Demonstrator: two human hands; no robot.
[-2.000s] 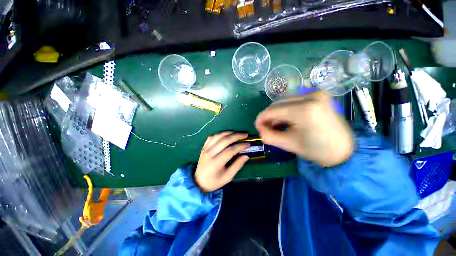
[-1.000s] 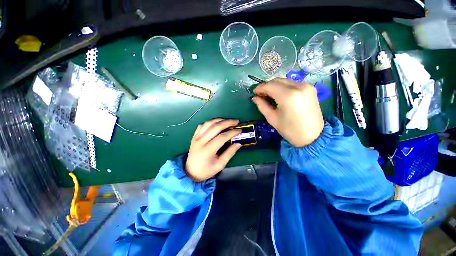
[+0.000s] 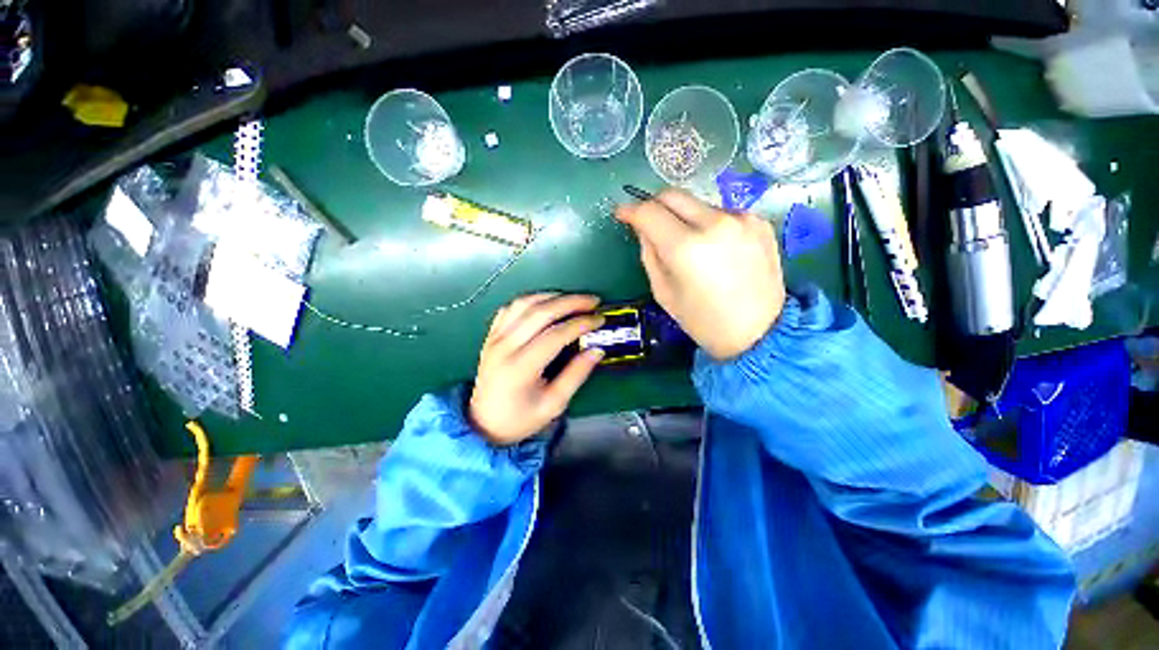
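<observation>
A dark smartphone body with a yellow-edged white label lies on the green mat near its front edge. My left hand grips its left end. My right hand is above and behind the phone, thumb and index finger pinched on a thin dark tool, probably tweezers, mostly hidden by the fingers. The fingertips are beside small specks, likely phone screws, on the mat. Whether the tool holds a screw is too small to tell. The right end of the phone is partly hidden by my right hand and sleeve.
Several clear screw cups stand behind my hands. Blue picks, an electric screwdriver and a white cloth lie right. A yellow bar with thread, plastic bags and blister trays are left. Orange-handled tool hangs at the front-left edge.
My right hand moved from over the phone's right end back and left to the specks, with the thin tool in its fingers. My left hand stays on the phone. The camera view shifted slightly.
</observation>
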